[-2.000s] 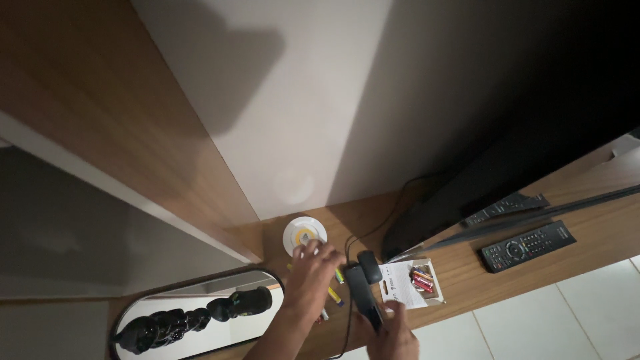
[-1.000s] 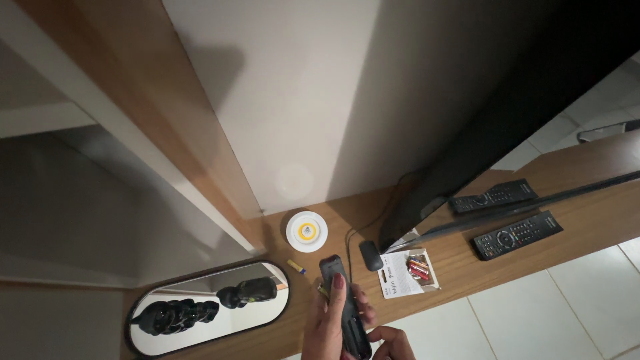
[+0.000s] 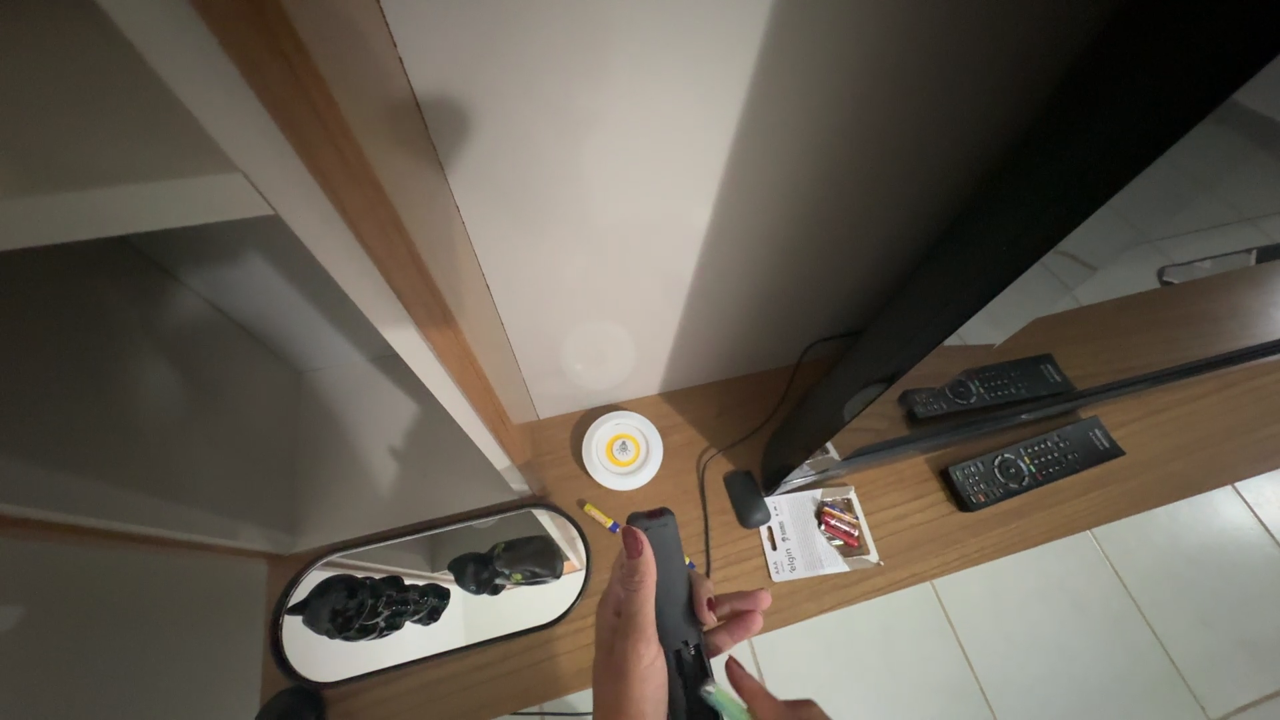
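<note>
My left hand [image 3: 632, 630] is closed around a black remote control [image 3: 668, 590], its back turned up and its battery compartment uncovered near the lower frame edge. At that compartment, my right hand [image 3: 765, 698] holds a small greenish battery [image 3: 722, 700], partly cut off by the frame. Behind the remote, a yellow and blue battery [image 3: 600, 516] lies on the wooden shelf. A round white device with a yellow ring [image 3: 622, 451] sits farther back. Right of the hands is an Elgin battery blister pack [image 3: 795, 540] with several batteries [image 3: 838, 523] in it.
A second remote [image 3: 1035, 464] lies in front of the television [image 3: 960, 210]. A black oval device [image 3: 745, 499] and a cable [image 3: 704, 500] are near the pack. At left, a mirrored oval tray [image 3: 480, 630] holds a black figurine [image 3: 370, 606]. Floor tiles lie beyond the shelf edge.
The remote in my left hand has been lifted and turned from where it was two seconds ago. My right hand now shows a greenish battery at its lower end.
</note>
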